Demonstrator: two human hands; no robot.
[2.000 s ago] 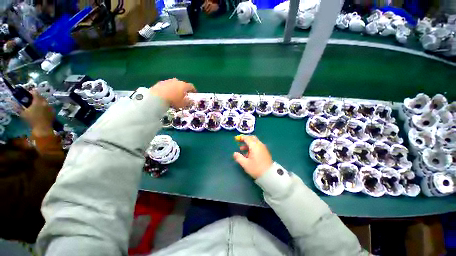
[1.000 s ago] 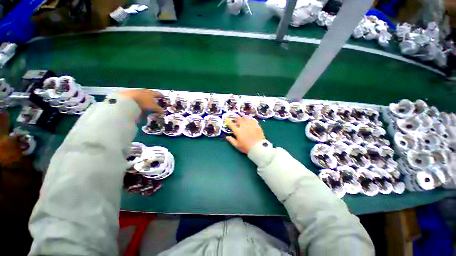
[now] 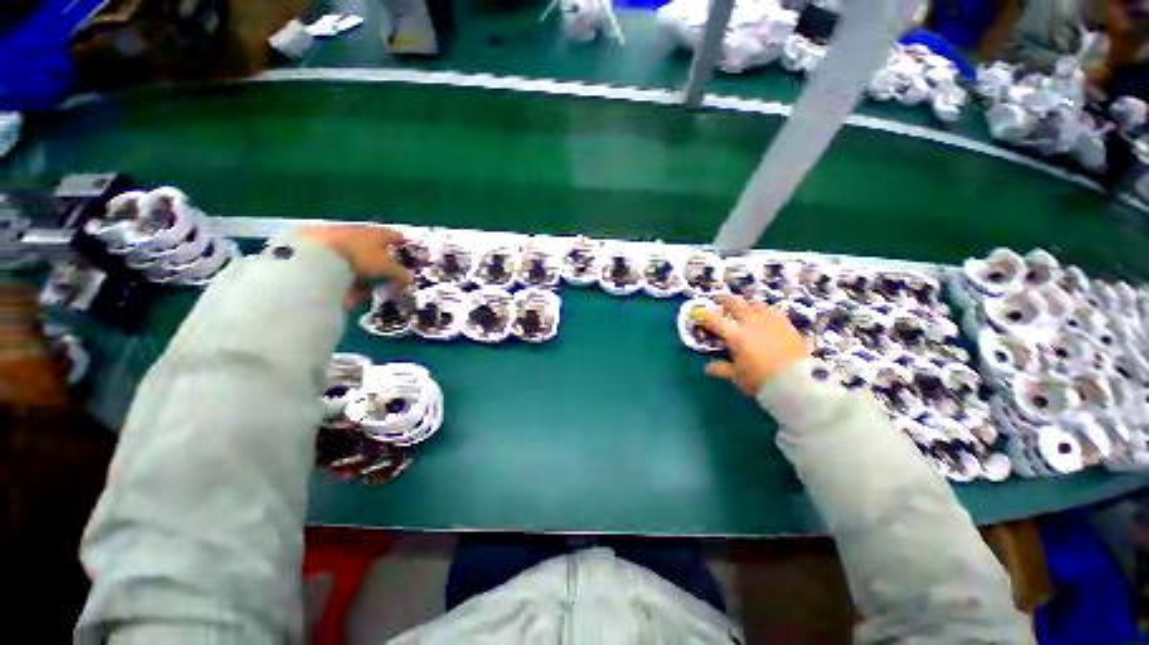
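My right hand (image 3: 760,347) grips a white housing (image 3: 691,330) with a dark centre, open side up, just left of the right block of housings. A small yellow bit (image 3: 701,315) shows at its fingertips. My left hand (image 3: 360,256) is at the left end of two rows of housings; its fingertips reach over the end housings, and whether they grip one is hidden. The front row (image 3: 489,315) is short; the back row (image 3: 621,270) runs on to the right block (image 3: 901,334).
Overlapping housings (image 3: 396,403), white faces up with brown-red wiring at their near edge, lie by my left sleeve. Stacked bare shells (image 3: 1066,447) stand far right. A black box (image 3: 120,300) and more stacked shells (image 3: 164,233) stand far left. A grey post (image 3: 806,126) rises behind the rows.
My right hand has moved right from the end of the front row, taking one housing with it; the front row is one shorter. My left hand has stayed at about the same place.
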